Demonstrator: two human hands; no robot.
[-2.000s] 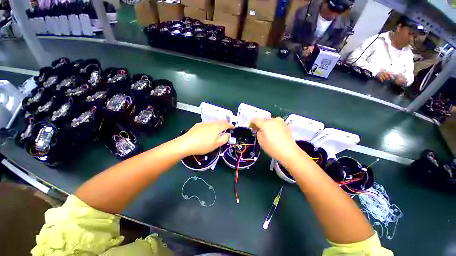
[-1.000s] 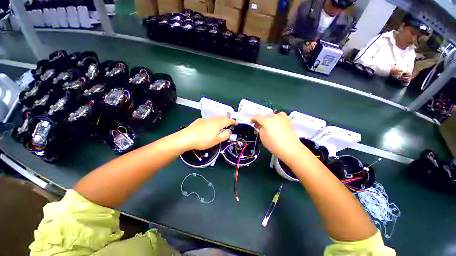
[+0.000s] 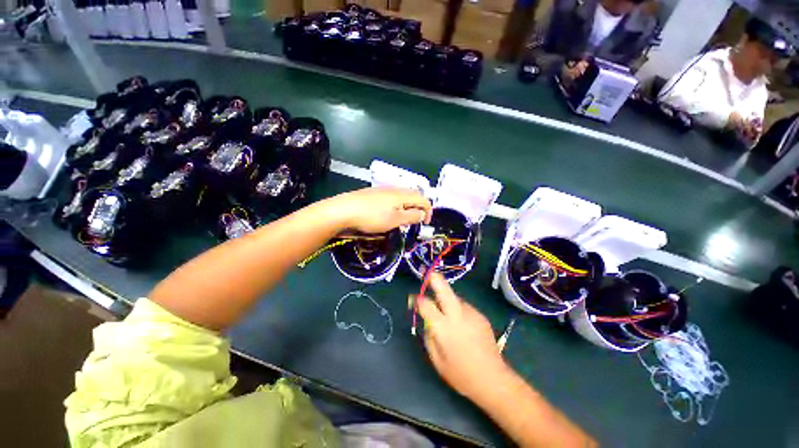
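Several white camera housings with black insides and flat white arms stand in a row on the bench. My left hand is at the upper left rim of the second housing, its fingers bent together; I cannot tell what they hold. My right hand is in front of that housing, its fingertips at the red wire lead that hangs out over the rim. Another housing, with yellow and black wires, stands at the left, partly under my left forearm. Two more housings stand at the right.
Black head modules are massed at left. A thin translucent loop lies in front; a tangled pale pile is at right. The screwdriver is partly hidden by my right hand. Black units and two people are across the bench.
My right hand has moved from the housing's upper right rim down to the red lead in front. My left hand stays near the rim. The view has shifted, so the bench things appear farther right.
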